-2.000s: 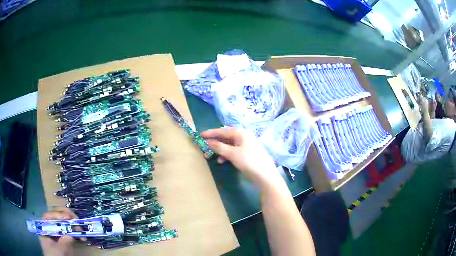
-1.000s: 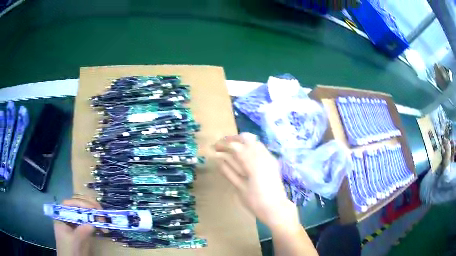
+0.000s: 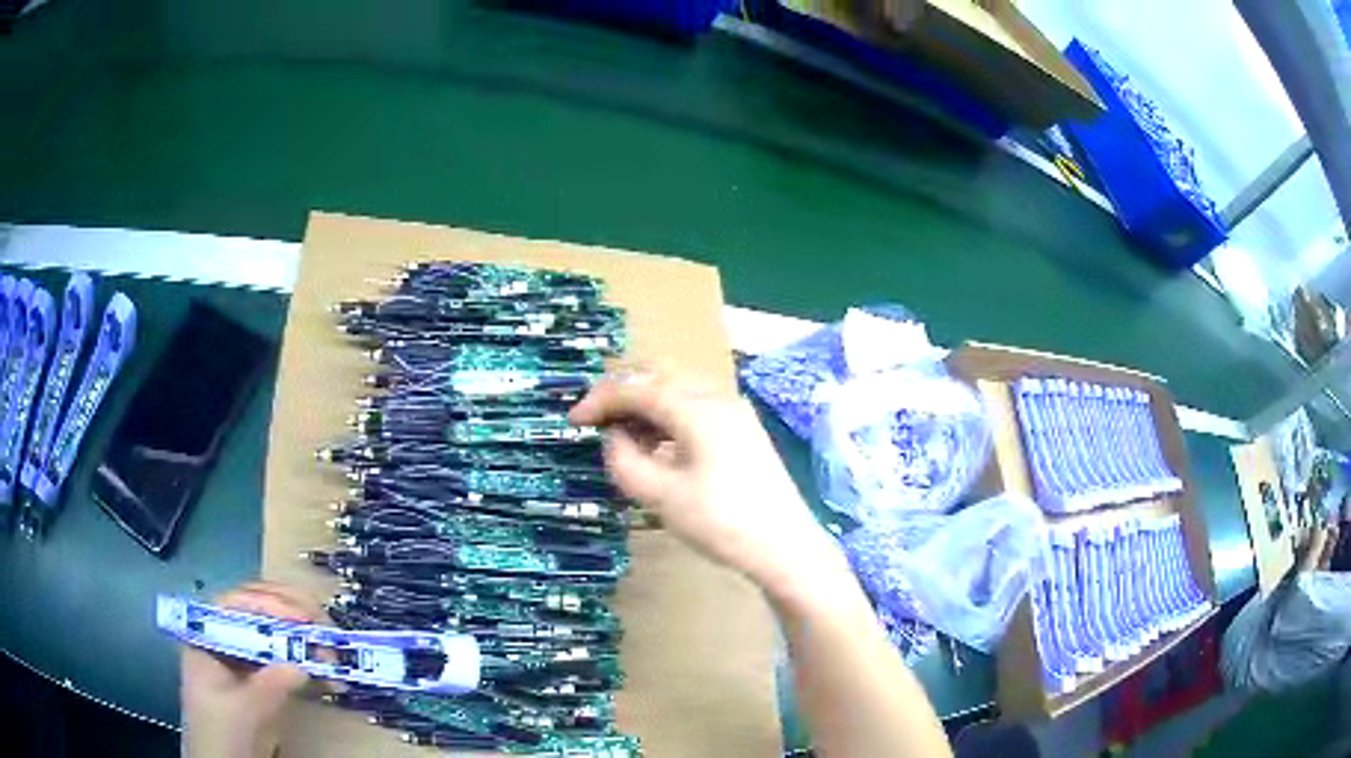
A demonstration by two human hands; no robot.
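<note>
My left hand (image 3: 255, 674) holds a pale lavender housing half (image 3: 319, 646) level at the lower left, its inner side showing. Green circuit board assemblies (image 3: 511, 555) with dark wires lie in stacked rows on a tan cardboard sheet (image 3: 704, 652), dark tips to the left. My right hand (image 3: 667, 452) is over the right edge of the upper rows, thumb and fingers bent close together. Whether it holds or touches a board is hidden.
A black phone (image 3: 181, 422) and several filled housings (image 3: 67, 393) lie left of the cardboard. To the right are clear plastic bags (image 3: 904, 444) and a carton of pale shells (image 3: 1022, 659). Blue bins (image 3: 1141, 163) stand beyond the green surface. A person's sleeve (image 3: 1286, 637) shows far right.
The separate board my right hand gripped on the bare cardboard no longer shows there. My right hand has moved left to the pile. The view has shifted, bringing in the filled housings.
</note>
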